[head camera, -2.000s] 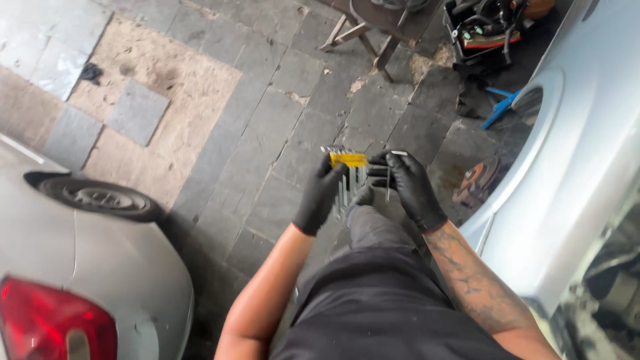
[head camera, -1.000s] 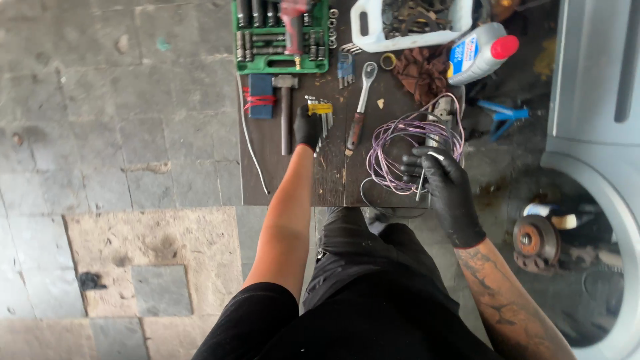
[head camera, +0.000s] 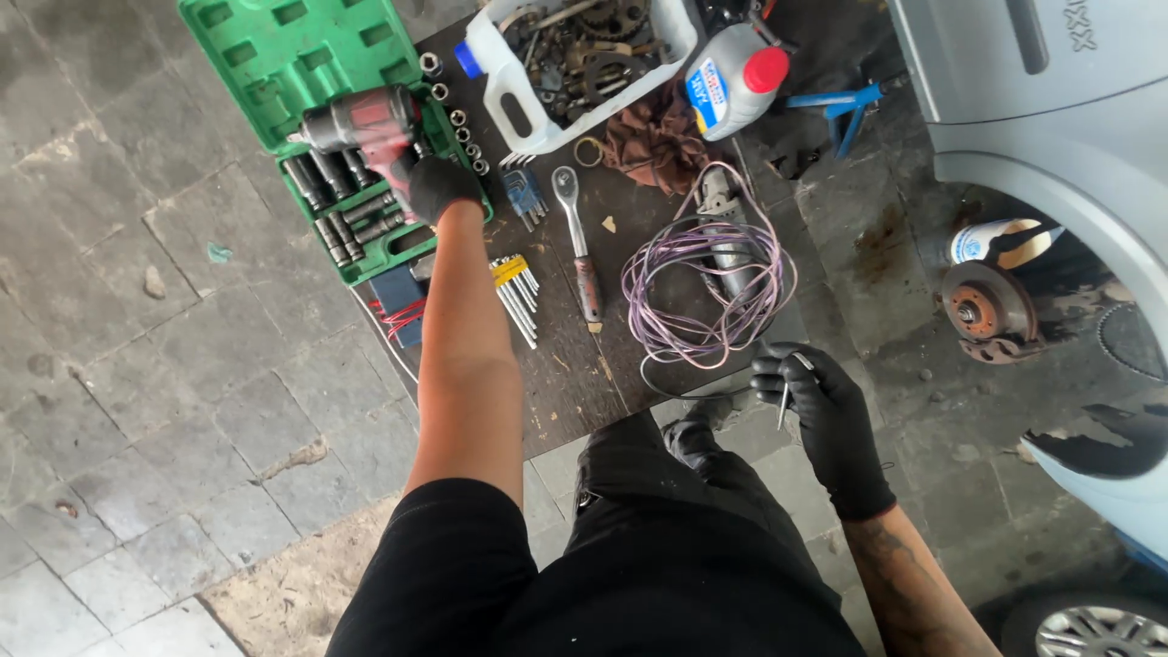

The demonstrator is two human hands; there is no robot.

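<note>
My left hand (head camera: 440, 190), in a black glove, is closed around the handle of a red and black impact wrench (head camera: 370, 128). The wrench is over the green socket case (head camera: 301, 73), whose tray carries long black sockets (head camera: 308, 182). In my right hand (head camera: 826, 424), also gloved, is a small L-shaped metal hex key (head camera: 787, 401), beside the table's near right corner. A hex key set in a yellow holder (head camera: 509, 271) lies on the table right of my left forearm. A ratchet with a brown handle (head camera: 577, 246) and a coil of purple cable (head camera: 657, 301) lie farther right.
The dark wooden table (head camera: 566, 401) also bears a cut-open jug of metal parts (head camera: 529, 114), a brown rag (head camera: 652, 141), a grey bottle with a red cap (head camera: 735, 82) and a blue hex key set (head camera: 523, 196). On the right are a car body (head camera: 1013, 100), brake disc (head camera: 990, 310) and blue stand (head camera: 844, 105).
My left hand has let go of the yellow hex key set, now on the table, and moved up and left to the impact wrench. My right hand still holds the hex key.
</note>
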